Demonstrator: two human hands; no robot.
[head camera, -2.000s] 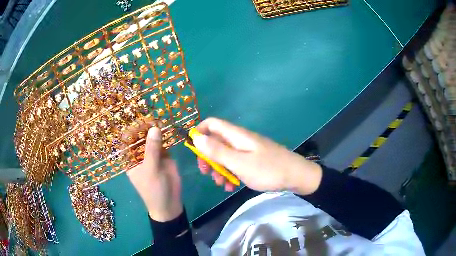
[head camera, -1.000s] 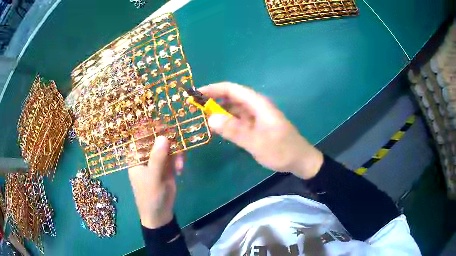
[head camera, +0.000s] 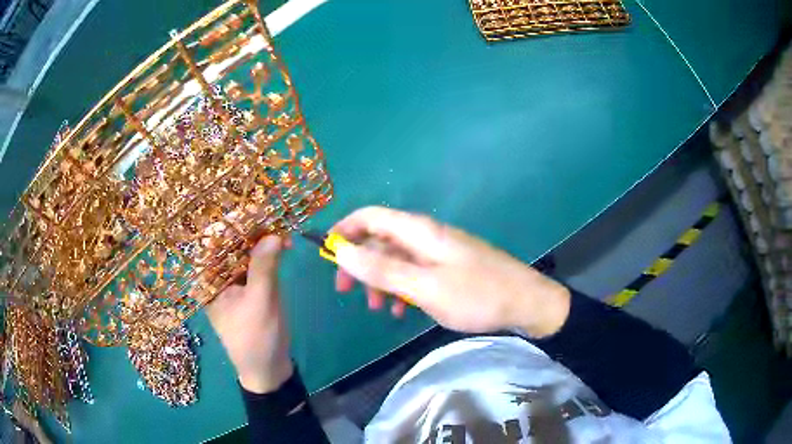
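My left hand (head camera: 254, 316) grips the lower edge of a gold-copper parts frame (head camera: 300, 143), thumb on top, fingers hidden behind it. The frame is tilted up over the table, with rows of small shiny parts on it. My right hand (head camera: 425, 264) is closed around yellow-handled side cutters (head camera: 331, 246). Their dark jaws point left at the frame's lower right edge, close to my left thumb; whether they touch it I cannot tell. A large glittering pile of cut parts (head camera: 208, 130) shows behind the frame. A small pile of cut parts (head camera: 168, 368) lies below it.
Empty sprues (head camera: 35, 360) are stacked at the far left, partly behind the frame. An uncut sprue stack (head camera: 551, 17) lies at the far side of the green table (head camera: 486, 130). Hazard tape (head camera: 664, 256) and beige moulded trays (head camera: 755, 182) are at the right, beyond the table edge.
The frame has swung left and tilted more steeply, after lying flatter a second ago. My right hand with the cutters has moved down to the frame's lower edge. My left hand has shifted slightly left.
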